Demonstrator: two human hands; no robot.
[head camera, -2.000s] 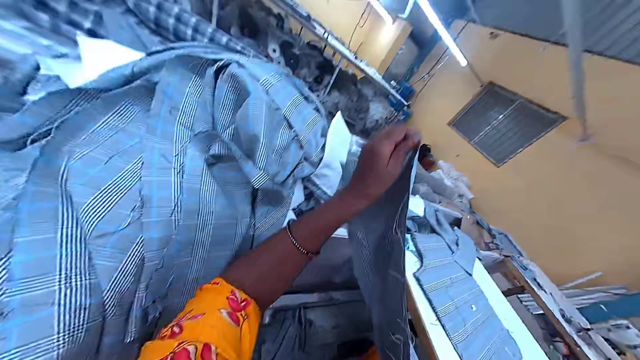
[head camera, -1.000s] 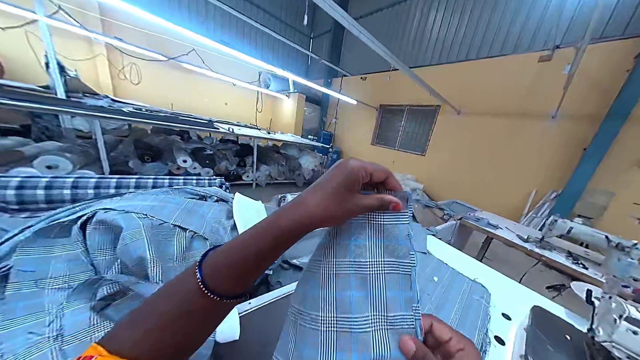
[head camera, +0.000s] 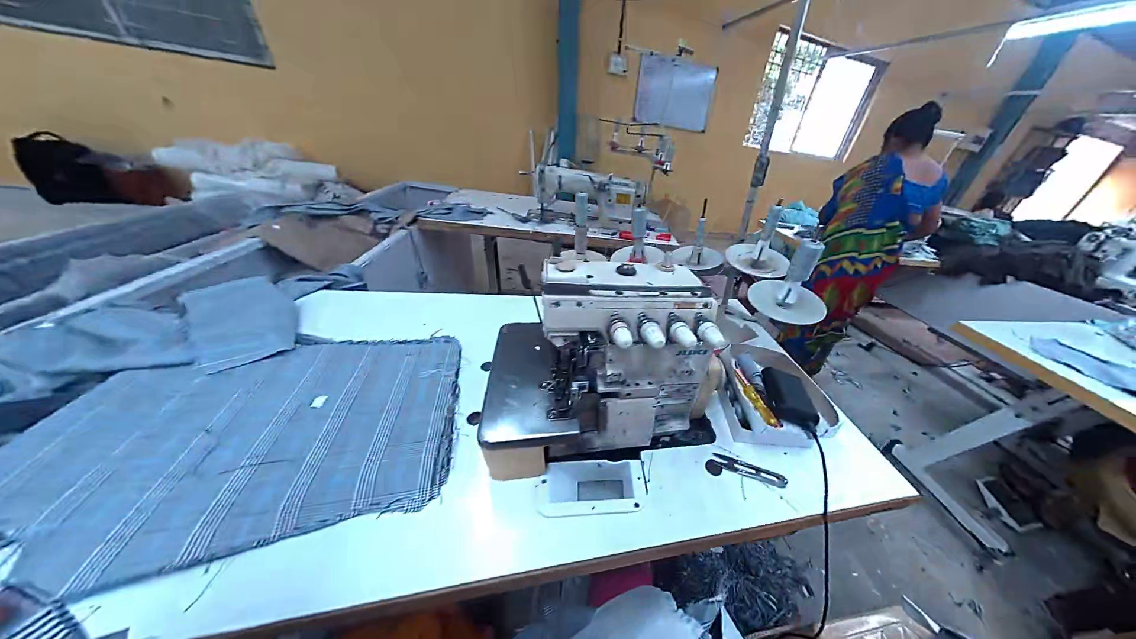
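Note:
Neither my left hand nor my right hand can be made out; a blurred bit of something with striped cloth shows at the bottom left corner. Grey-blue striped and checked fabric pieces (head camera: 293, 444) lie flat on the left part of the white sewing table (head camera: 390, 550), their frayed edges toward the machine. A white Juki overlock sewing machine (head camera: 630, 355) stands to their right, with a metal cloth plate (head camera: 524, 382) on its left side. Thread snips (head camera: 750, 470) lie on the table in front of an open tray (head camera: 790, 435) that holds a yellow-handled tool (head camera: 756, 401) and a black box-shaped device (head camera: 790, 397).
Thread stand discs (head camera: 786, 302) rise behind the machine. A second sewing machine (head camera: 590, 195) stands on a table farther back. A person (head camera: 874, 231) in patterned clothing is at the right rear, turned away. A black cable (head camera: 825, 541) hangs over the front edge. Scraps lie below.
The view has swung far right to the overlock machine. One second ago both my hands were on a checked cloth piece; now they are out of sight.

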